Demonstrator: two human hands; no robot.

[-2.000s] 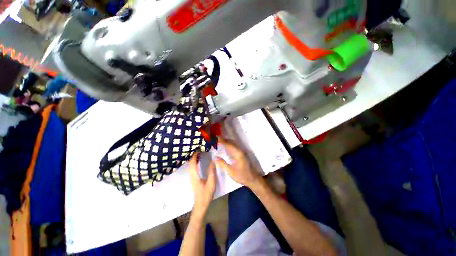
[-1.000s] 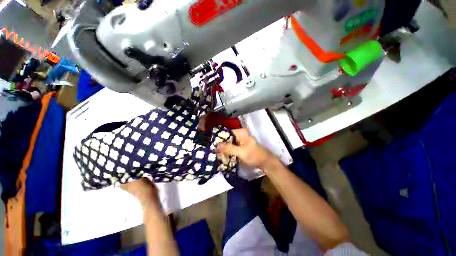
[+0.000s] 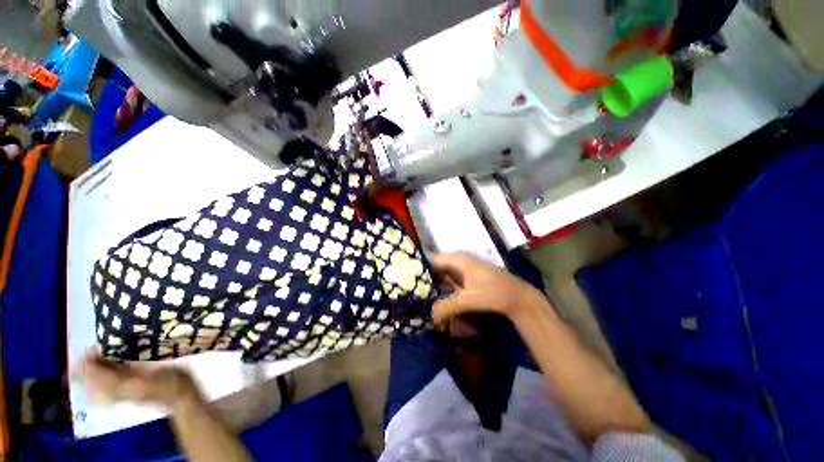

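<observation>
The dark bag with cream lattice print (image 3: 262,262) lies across the white table, its upper right part under the sewing head. Its orange-red lining (image 3: 395,207) shows near the narrow arm. My right hand (image 3: 474,291) grips the bag's right edge, thumb and fingers closed on the fabric. A dark strap hangs below it over my lap. My left hand (image 3: 135,383) is blurred at the bag's lower left corner; whether it touches the fabric cannot be told. The needle area is hidden by dark fittings and fabric.
The sewing machine's grey head and body (image 3: 533,135) fill the top, with a green tube (image 3: 638,87) and orange band. The white table (image 3: 95,212) surrounds the arm. Blue bins (image 3: 687,307) stand right, with more blue material at left and below. My lap is under the table's front edge.
The bag is spread wider and further left and towards me. My left hand has moved left along its lower edge. My right hand has moved slightly right and down, still holding fabric.
</observation>
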